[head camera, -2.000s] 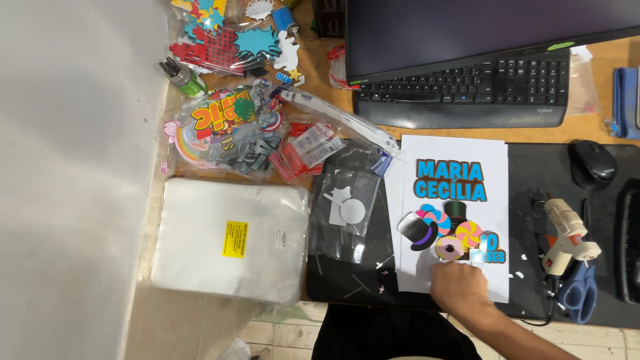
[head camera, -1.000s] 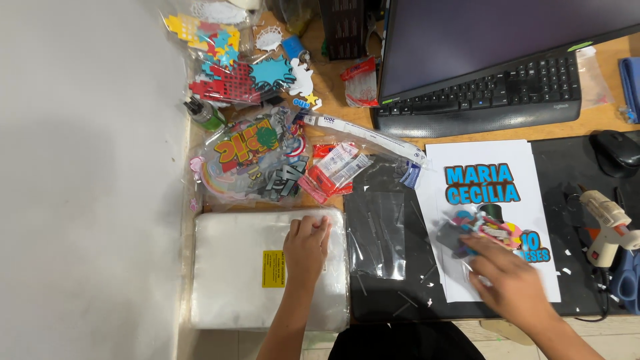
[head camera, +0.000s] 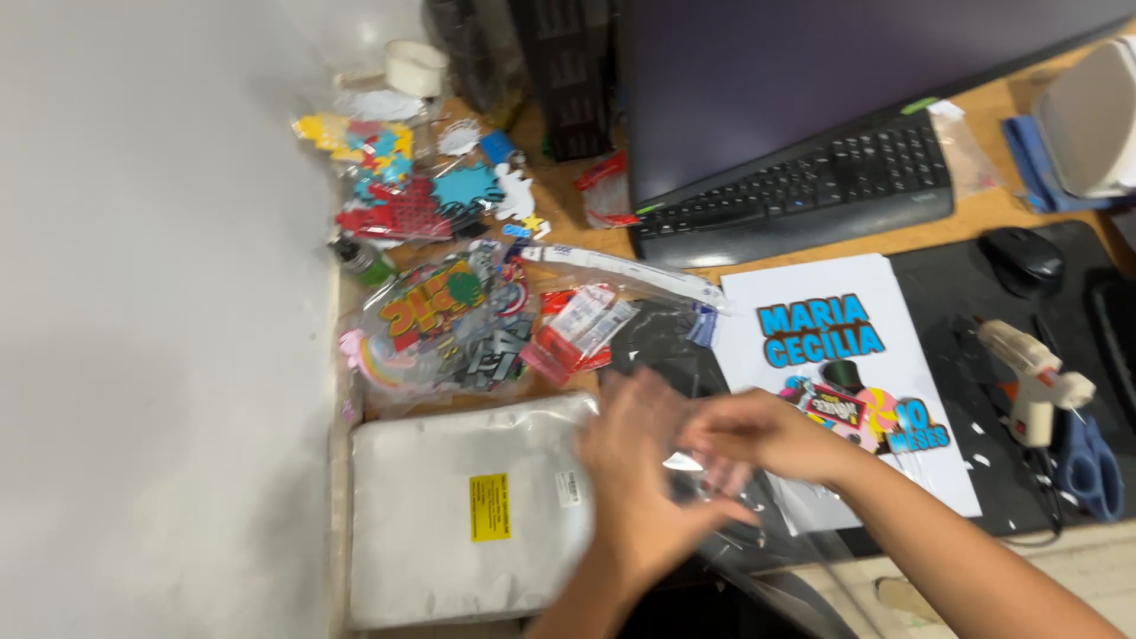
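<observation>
Both my hands are close together over the middle of the desk, blurred by motion. My left hand (head camera: 643, 470) has its fingers spread beside a clear plastic bag (head camera: 803, 559), which trails toward the desk's front edge. My right hand (head camera: 768, 435) is curled at the clear plastic, its fingertips partly hidden. Under my right wrist lies a white sheet (head camera: 745, 346) with blue cut-out lettering and candy-shaped paper pieces (head camera: 874, 410). To the left of my left hand is a pack of clear plastic bags (head camera: 417, 524) with a yellow label.
Bagged paper cut-outs (head camera: 444, 328) and a red packet (head camera: 577, 333) lie behind the pack. A keyboard (head camera: 799, 191) sits before the monitor (head camera: 799, 80). At the right are a mouse (head camera: 1025, 257), a hot glue gun (head camera: 1029, 382) and blue-handled scissors (head camera: 1092, 470). A wall borders the left.
My left hand has moved right from the pack of bags, and my right hand has left the paper pieces; both now meet at clear plastic. The view has shifted.
</observation>
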